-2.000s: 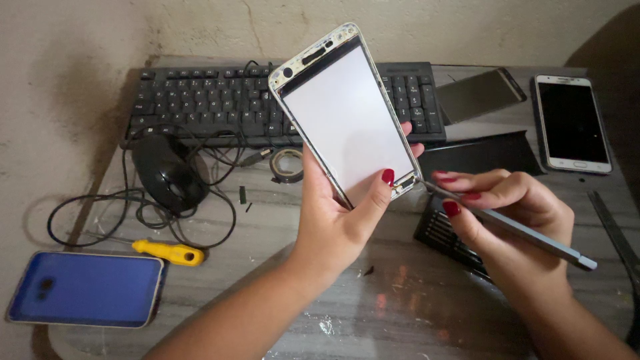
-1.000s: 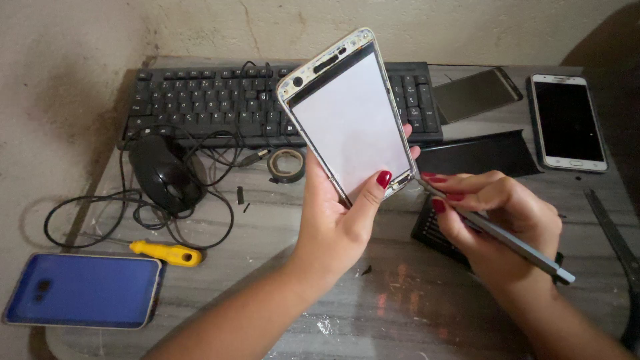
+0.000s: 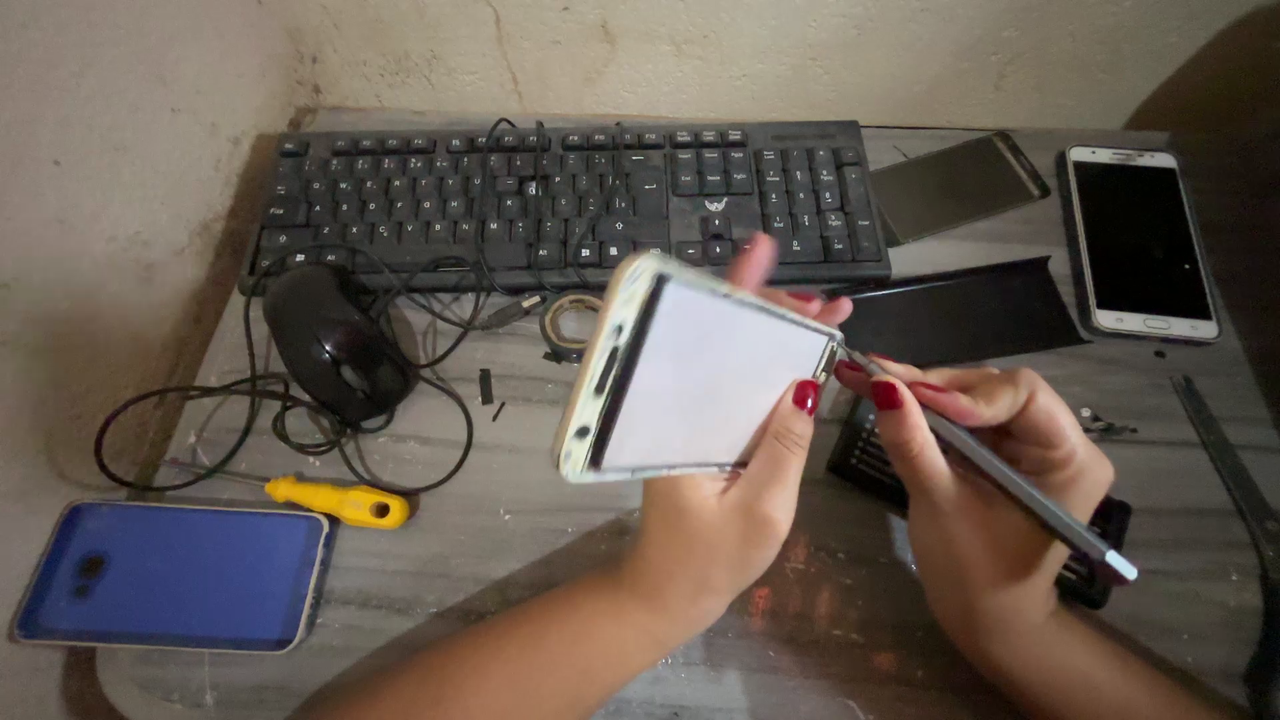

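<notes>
My left hand [image 3: 725, 500] holds a smartphone frame [image 3: 592, 390] with a white panel [image 3: 705, 375] inside it. The frame is tilted, and my thumb presses near its lower right end. In my right hand [image 3: 985, 470] is a slim grey metal precision screwdriver [image 3: 1010, 480], held like a pen. Its tip is at the frame's end, close to a small part at the edge; whether it touches cannot be told. Partly hidden beneath my right hand lies a black case with rows of small slots [image 3: 860, 455].
Behind are a black keyboard [image 3: 470, 220], a screen panel [image 3: 955, 190] and a black sheet [image 3: 960, 315]. A white phone [image 3: 1145, 245] and dark tweezers [image 3: 1225, 465] lie right. Leftward are a mouse [image 3: 335, 345], tape roll [image 3: 572, 325], yellow-handled screwdriver [image 3: 345, 502] and blue phone cover [image 3: 175, 575].
My left hand has turned the phone frame, so its upper end now points left and down rather than up. The screwdriver in my right hand stays at the frame's other end.
</notes>
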